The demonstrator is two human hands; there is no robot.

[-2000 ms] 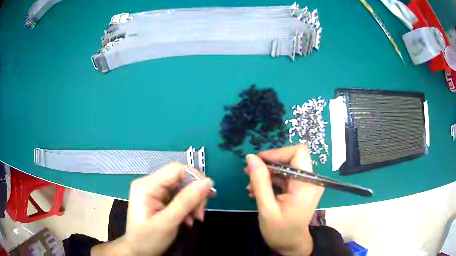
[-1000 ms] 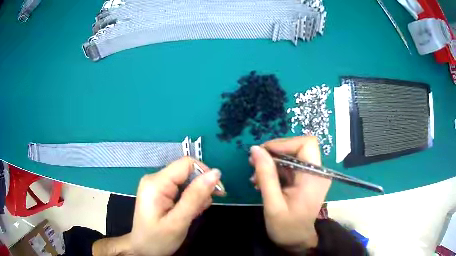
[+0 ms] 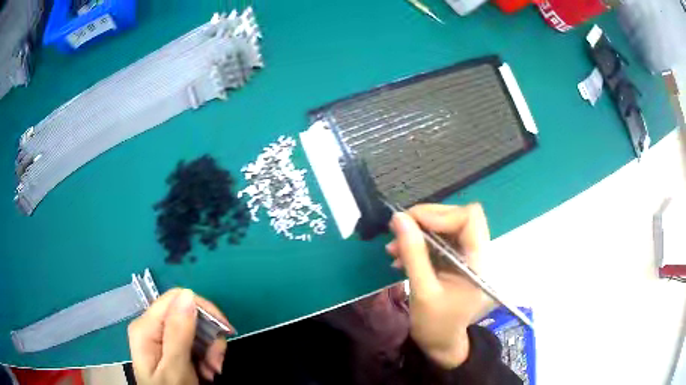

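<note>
My left hand [image 3: 177,334] holds a small silver connector [image 3: 212,322] between thumb and fingers near the table edge; the rest of the piece is hidden by the hand. My right hand [image 3: 440,278] holds silver tweezers [image 3: 481,284], their tip at the near left corner of the dark-framed parts tray [image 3: 444,131] with its ribbed face. Whether the tip grips anything is too small to tell. The pile of black inserts [image 3: 197,207] and the pile of silver metal pieces [image 3: 280,188] lie left of the tray.
Set-aside mesh bands [image 3: 83,314] lie at the near left. A thick stack of bands [image 3: 135,105] lies farther off, beside a blue bin [image 3: 90,22]. A dark strap-like object [image 3: 620,90] lies at right. A blue box of small parts [image 3: 519,350] is below the table edge.
The view has turned right, so the piles and bands appear farther left. My right hand with the tweezers has moved from beside the black pile to the tray. My left hand still holds the connector.
</note>
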